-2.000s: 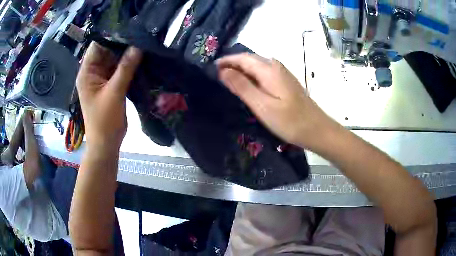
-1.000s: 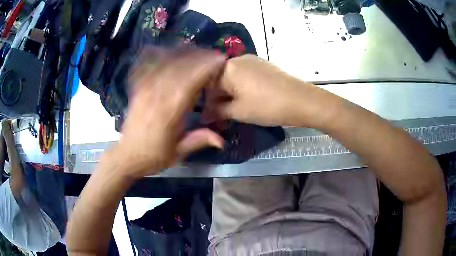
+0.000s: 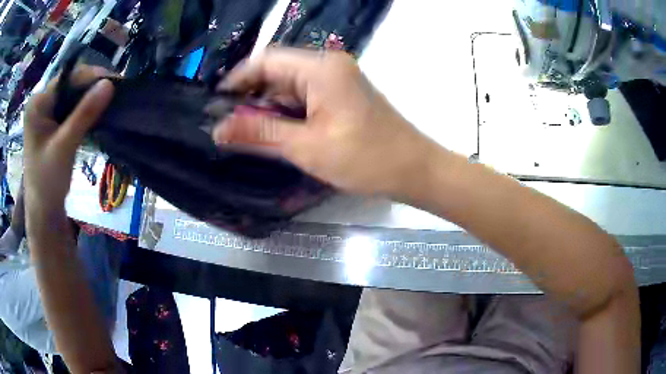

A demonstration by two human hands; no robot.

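Observation:
A dark floral garment piece is stretched between my two hands above the table's front edge, blurred by motion. My left hand, at the far left, grips its left end between thumb and fingers. My right hand holds the cloth near its upper right part, fingers bent and blurred; a reddish patch shows between the fingers. The edge held in my left hand is bunched and its details cannot be made out.
The sewing machine stands at the upper right, with black cloth beside it. Floral cloth is heaped at the back. A measuring tape runs along the table edge. Orange-handled scissors and a person's white top are at left.
My hands have moved apart from their overlap, my left hand going far left, and the cloth is now stretched between them. The camera view has shifted too.

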